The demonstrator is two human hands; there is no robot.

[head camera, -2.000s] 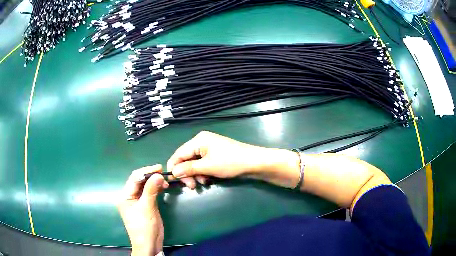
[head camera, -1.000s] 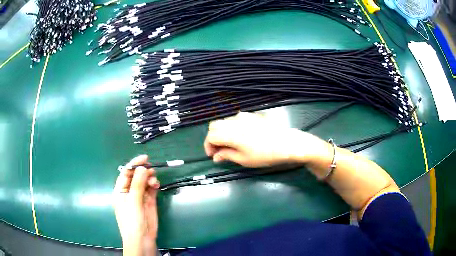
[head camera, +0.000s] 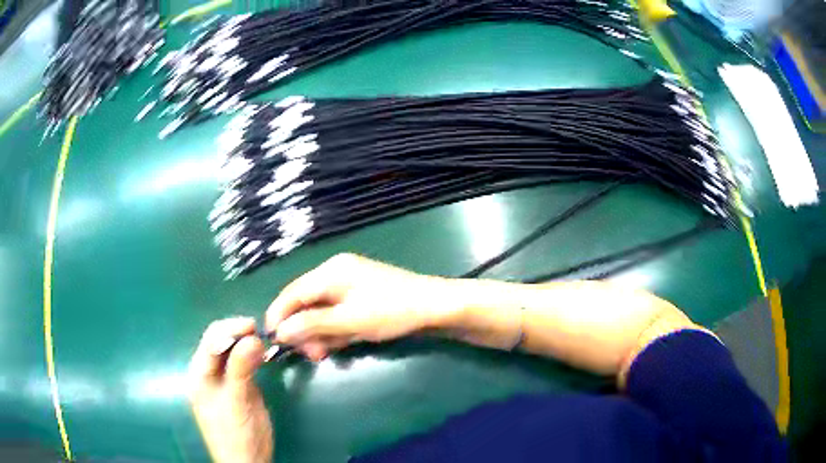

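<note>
The frame is blurred. My left hand point(head camera: 231, 380) and my right hand point(head camera: 349, 307) are close together at the lower left of the green table, pinching the end of a black cable lead between their fingertips. A bit of white shows at the fingers; the terminal itself cannot be made out. Black leads point(head camera: 543, 222) run from under my right forearm up to the right. Above my hands lies a wide cable bundle point(head camera: 471, 136) with white-marked ends at left and right.
Another cable bundle point(head camera: 362, 32) lies along the back, and a pile of lead ends point(head camera: 104, 54) at the back left. At the right are a white paper strip point(head camera: 772, 136), a yellow object point(head camera: 657, 9) and part of a light-blue fan point(head camera: 738, 11). Yellow lines mark the green table point(head camera: 136, 298).
My right hand has moved left and down to meet my left hand at the lead's end. The lead's white marker, seen between the hands a second ago, is no longer clearly visible.
</note>
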